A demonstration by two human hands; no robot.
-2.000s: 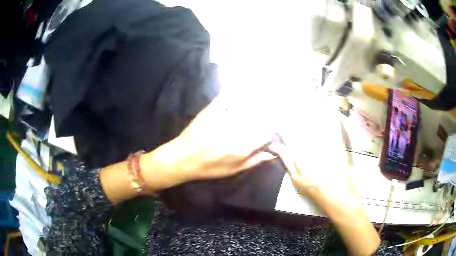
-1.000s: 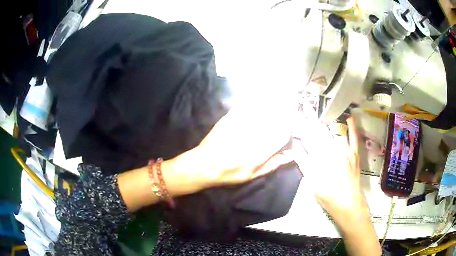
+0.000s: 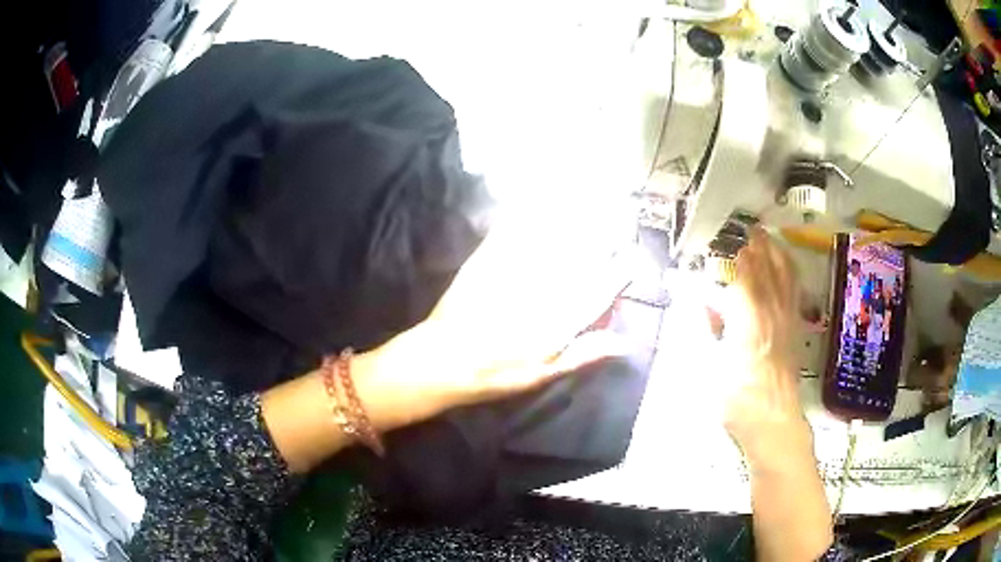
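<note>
A dark garment piece [image 3: 296, 198] lies heaped on the left of the white machine table, and part of it runs under my left wrist to the table's front edge. My left hand [image 3: 538, 318] lies on the cloth, with the dark edge under its fingers near the needle area; glare washes out the fingers, so its grip is unclear. My right hand [image 3: 763, 340] is right of the cloth, fingers pointing up beside the tension knob area of the sewing machine head [image 3: 713, 143]. It is blurred and overexposed. The needle and presser foot are lost in glare.
A lit smartphone [image 3: 867, 329] with a white charging cable [image 3: 850, 472] lies right of my right hand. Orange-yellow strips [image 3: 878, 229] lie above it. Thread spools [image 3: 823, 46] stand at upper right. A black strap [image 3: 966, 181] crosses the machine arm. Papers [image 3: 82, 236] lie at far left.
My right hand has moved away from my left hand, up and right toward the machine head. My left hand stays on the cloth. The view has shifted slightly.
</note>
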